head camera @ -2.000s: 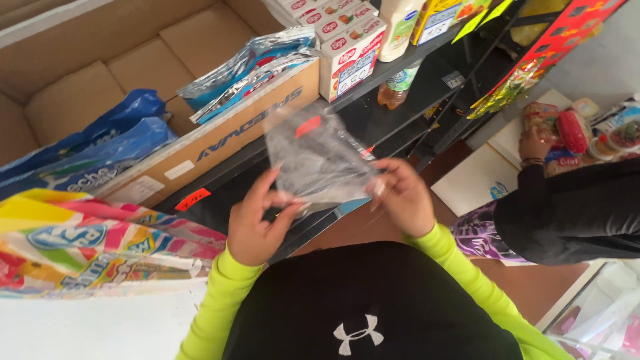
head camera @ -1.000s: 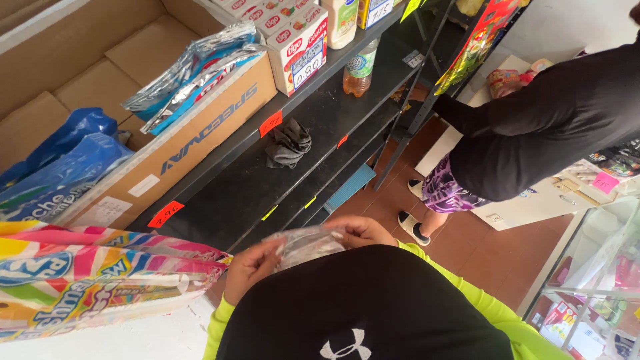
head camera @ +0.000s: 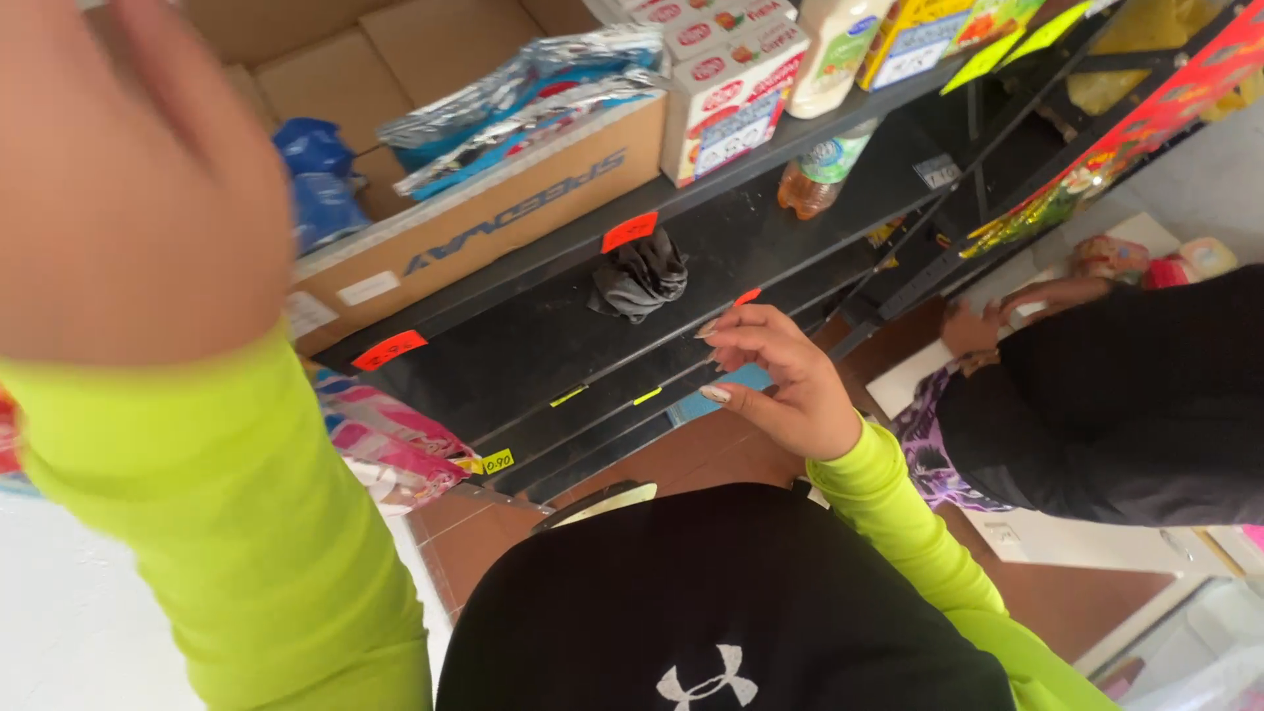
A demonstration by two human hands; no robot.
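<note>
My left hand (head camera: 128, 197) is raised large and blurred at the upper left, its fingers cut off by the frame, so whether it holds anything is hidden. My right hand (head camera: 780, 380) hovers in front of the dark shelves with fingers bent and apart, nothing between them. Beyond it a crumpled dark cloth (head camera: 644, 276) lies on the black shelf (head camera: 494, 365). Behind my left hand stands an open cardboard box (head camera: 513, 222) holding silvery foil packets (head camera: 523, 109) and a blue plastic package (head camera: 321, 183). The clear plastic seen earlier does not show.
Small cartons (head camera: 736, 89), a white bottle (head camera: 837, 49) and a yellow box (head camera: 913, 39) line the upper shelf. A drink bottle (head camera: 825, 173) stands lower. Another person in a black top (head camera: 1116, 405) works at a white counter on the right. A colourful bag (head camera: 390, 430) hangs at the lower left.
Both my hands were together on a clear plastic piece; now they are far apart, the left raised at the upper left. The right hand no longer holds the plastic.
</note>
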